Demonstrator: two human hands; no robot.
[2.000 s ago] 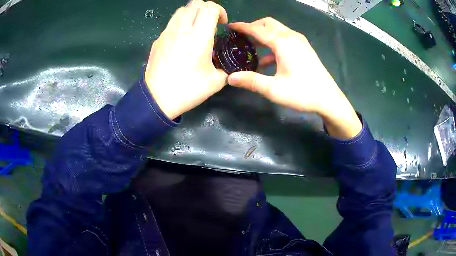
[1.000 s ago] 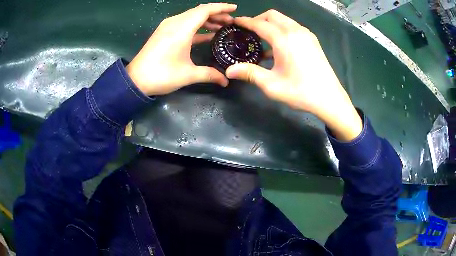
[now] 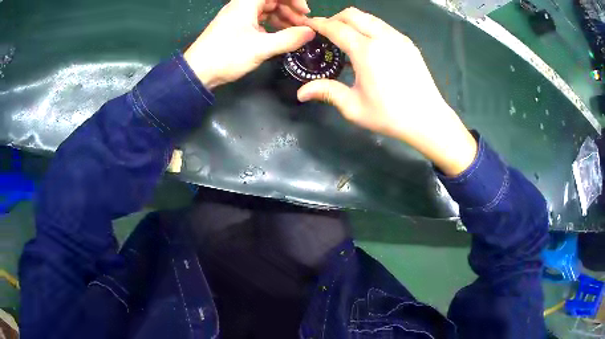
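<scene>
A round black lamp unit (image 3: 314,61) is at the top centre, with a ring of pale marks round its face and a small yellowish patch on its right side. My right hand (image 3: 381,79) is curved round its right side, with the thumb at its lower edge and the fingers at its upper edge. My left hand (image 3: 242,41) reaches in from the left, its thumb over the unit's upper left part and its fingers above, near my right fingertips. The upper edge of the unit is hidden by the hands.
The dark-green sheet bench top (image 3: 265,155) curves across the view, with a pale metal rail (image 3: 524,69) at the right. A clear plastic bag (image 3: 587,173) lies at the right end. A yellowish scrap (image 3: 176,161) is at the near edge. Blue plastic stools (image 3: 584,296) stand below.
My left hand has moved from the unit's left side up to its upper edge, thumb raised over it. My right hand stays round the right side. The unit's marked face, unclear at first, now shows.
</scene>
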